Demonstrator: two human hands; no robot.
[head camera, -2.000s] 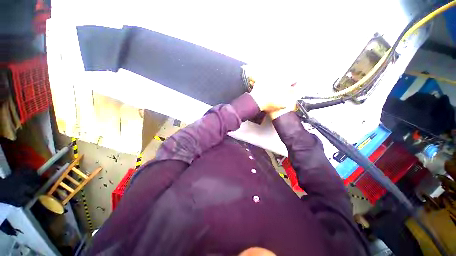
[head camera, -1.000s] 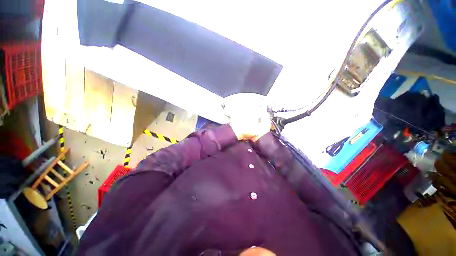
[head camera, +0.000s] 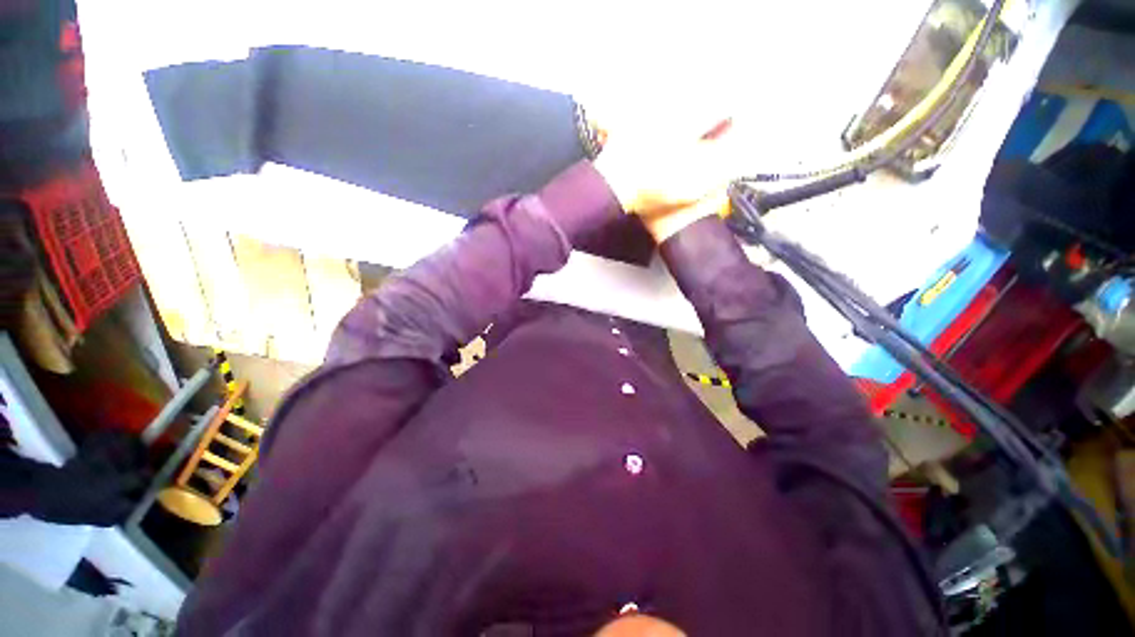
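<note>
A long dark garment panel (head camera: 398, 128) lies on the white table cover, with an overlap near its left end. The steam iron (head camera: 588, 130) is at the panel's right end; only its edge shows, the rest being hidden or washed out. My right hand (head camera: 676, 214) appears closed on the iron beside the hose connection, though glare blurs its fingers. My left hand (head camera: 632, 172) is against the right one at the iron. Its fingers are lost in glare, so its grip cannot be told.
The yellow hose and black line (head camera: 859, 168) run right past the brownish iron rest (head camera: 915, 69). A black cable (head camera: 896, 336) crosses my right forearm. A blue tray (head camera: 966, 289) is at the right corner. Red crates (head camera: 85, 249) and a wooden stool (head camera: 191, 503) stand on the floor.
One second ago my hands were close to my body, below the panel's right end. They are now further forward with the iron over that end. The camera view has shifted too.
</note>
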